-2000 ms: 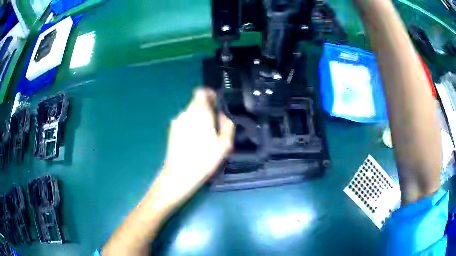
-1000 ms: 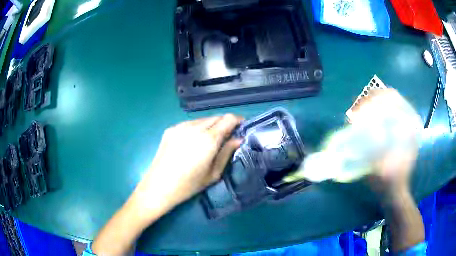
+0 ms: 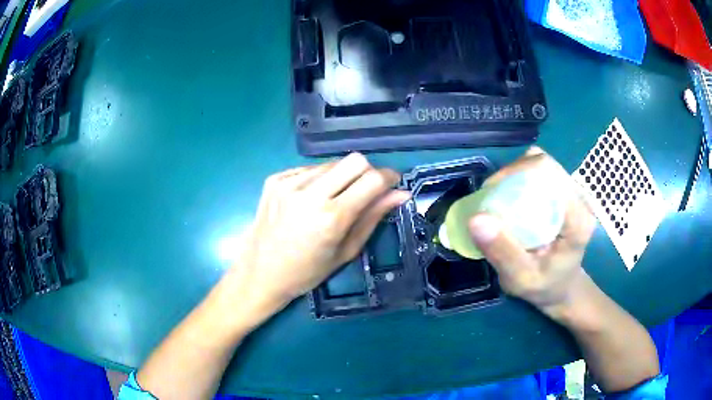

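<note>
A black housing (image 3: 390, 291) lies on the green bench, its deeper angular recess at the right and rectangular windows at the left. My left hand (image 3: 312, 223) holds it at its upper left edge and covers part of the windows. My right hand (image 3: 539, 250) grips a translucent squeeze bottle (image 3: 519, 211) with pale yellow-green liquid. The bottle is tilted, its nozzle pointing down left at the bar in the middle of the recess. Whether the tip touches the housing is not clear.
The black press fixture (image 3: 375, 129) stands just behind the housing. A dot sheet (image 3: 622, 191) lies right of my right hand. A blue tray (image 3: 589, 30) and red bin (image 3: 678, 27) are at the back right. Waiting housings (image 3: 37, 226) lie along the left. A whitish lump (image 3: 690, 101) is far right.
The housing has come out of the fixture area to in front of it and is now turned straighter. The bottle has moved left and come over the recess. The dot sheet is uncovered.
</note>
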